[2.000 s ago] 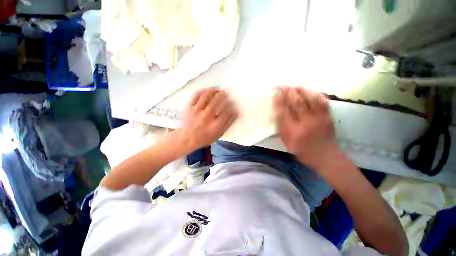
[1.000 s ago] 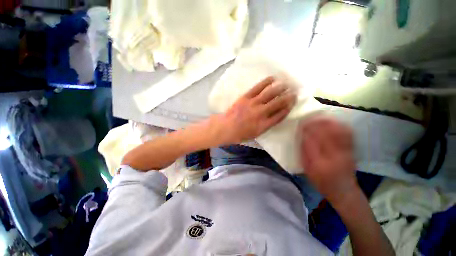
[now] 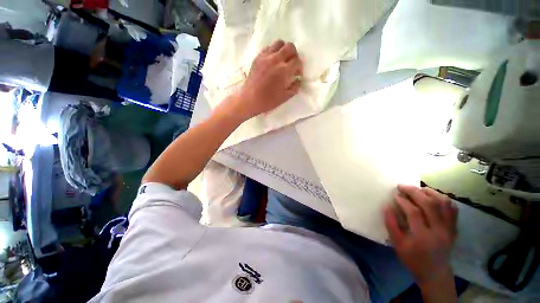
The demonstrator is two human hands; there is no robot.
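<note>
A flat cream fabric panel (image 3: 355,154) lies on the table in front of the machine and reaches over the front edge. My right hand (image 3: 421,228) rests on its lower right part, fingers bent and slightly blurred. My left hand (image 3: 275,77) is on the heaped bundle of cut pieces (image 3: 322,29) at the upper middle, fingers curled; whether it pinches a layer cannot be told. A cream strip (image 3: 260,127) lies along the bundle's lower side. The pale machine head (image 3: 503,112) stands at the right, over the brightly lit bed.
Black-handled shears (image 3: 512,266) lie at the right table edge. A printed ruler (image 3: 278,168) runs along the front edge. More cream cloth (image 3: 438,41) lies behind the panel. A blue crate (image 3: 151,74) with pale cloth stands at the upper left.
My left hand has moved from the panel up to the bundle. My right hand has moved right and down. The panel now lies flatter, and the view has shifted.
</note>
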